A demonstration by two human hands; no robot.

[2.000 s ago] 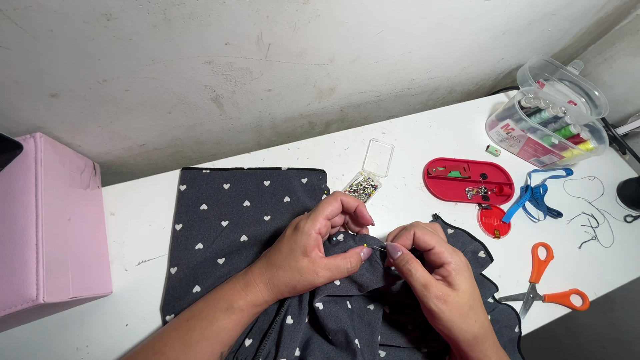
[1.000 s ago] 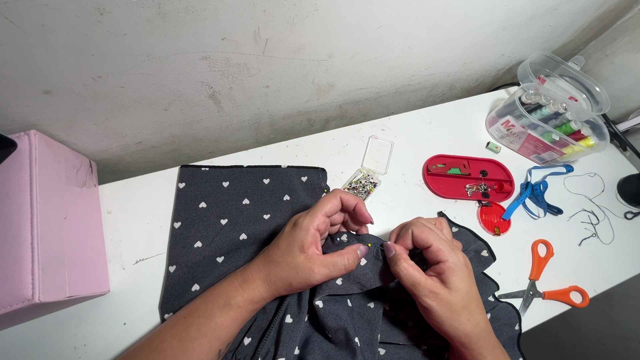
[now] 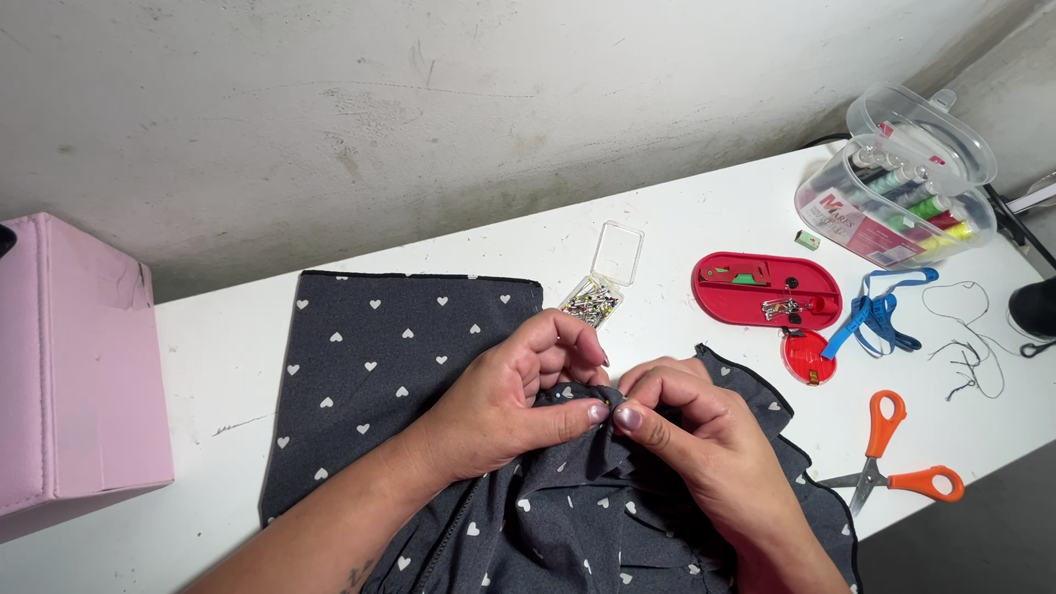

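A dark grey fabric with white hearts (image 3: 388,355) lies over the table's front, bunched up under both hands. My left hand (image 3: 536,388) pinches a fold of it between thumb and fingers. Close against it, my right hand (image 3: 693,412) grips the same fold, the two thumbs nearly touching. A pin with a pale head (image 3: 558,395) shows in the cloth by my left thumb; a bit of yellow is partly hidden between the thumbs. Just behind the hands, an open clear plastic box of ball-head pins (image 3: 591,302) stands on the table.
Right of the hands are a red sewing-kit case (image 3: 709,309), a blue tape measure (image 3: 879,318), loose thread (image 3: 982,330) and open orange-handled scissors (image 3: 883,429). A clear tub of thread spools (image 3: 899,198) stands at the back right, a pink box (image 3: 99,363) at the left, before the wall.
The hands have closed together on the fabric edge, and the fold between them is turned up. The yellow pin head, plain a second ago, is now mostly covered.
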